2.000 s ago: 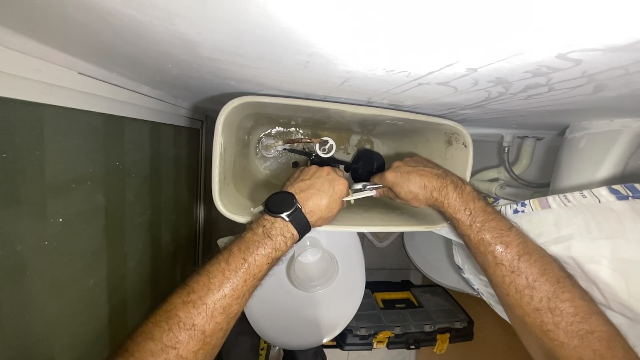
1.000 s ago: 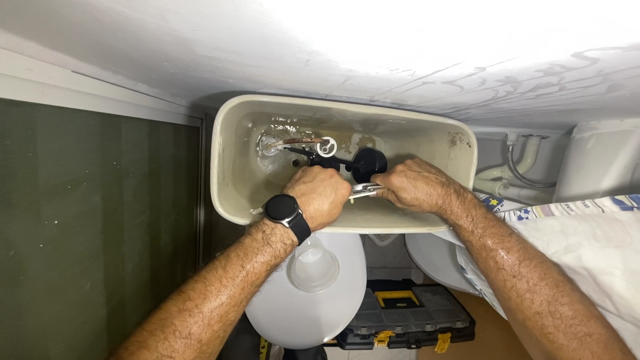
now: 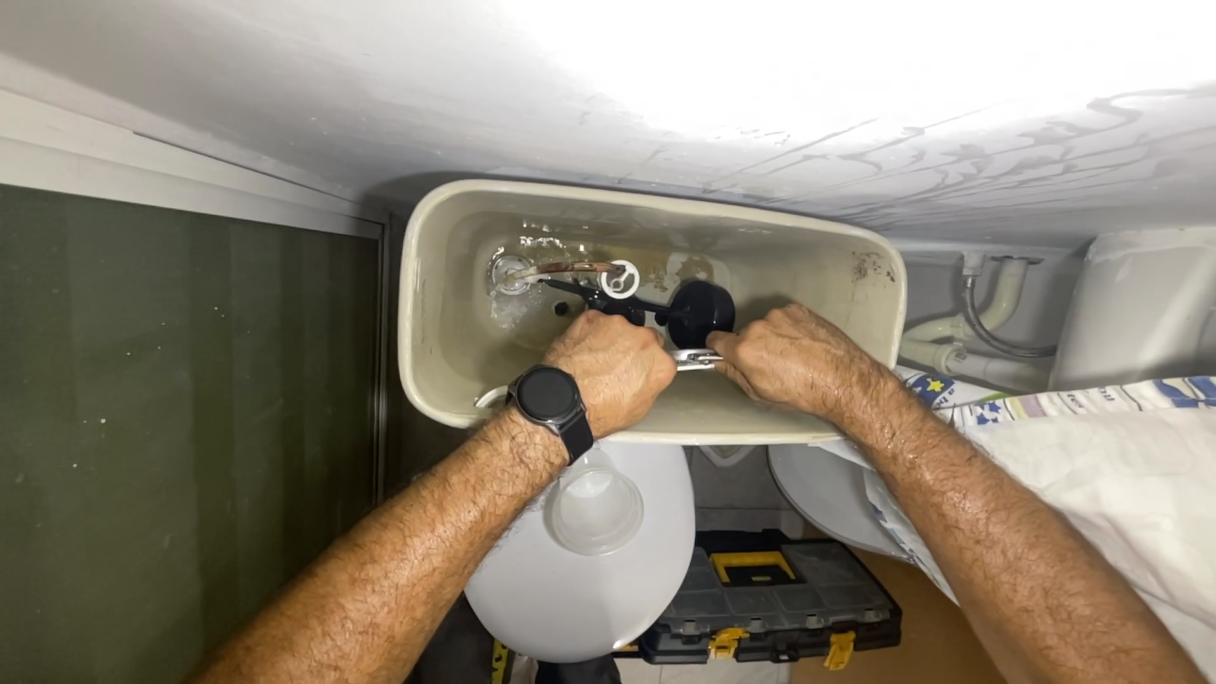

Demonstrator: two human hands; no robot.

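Note:
Inside an open toilet cistern (image 3: pixel 651 432), my left hand (image 3: pixel 616 369) is closed around one end of a small white plastic part (image 3: pixel 696 359). My right hand (image 3: pixel 793 361) pinches the part's other end, so it spans the gap between my hands. Just beyond them sits a black round float cup (image 3: pixel 701 313) on a black arm. A white round cap (image 3: pixel 619 279) with a reddish-brown tube (image 3: pixel 570 268) stands behind my left hand. Water ripples around a round fitting (image 3: pixel 511 274) at the left end. My fingers hide much of the white part.
A clear plastic cup (image 3: pixel 597 511) stands on the closed white toilet lid (image 3: pixel 589 608). A black and yellow toolbox (image 3: pixel 769 598) lies below right. Pipes (image 3: pixel 1002 304) and patterned cloth (image 3: pixel 1092 456) are at the right, a dark green panel (image 3: pixel 190 427) at the left, and the wall behind.
Both hands stay over the cistern with the white part between them, shifting only slightly. More of the black float cup shows than two seconds ago.

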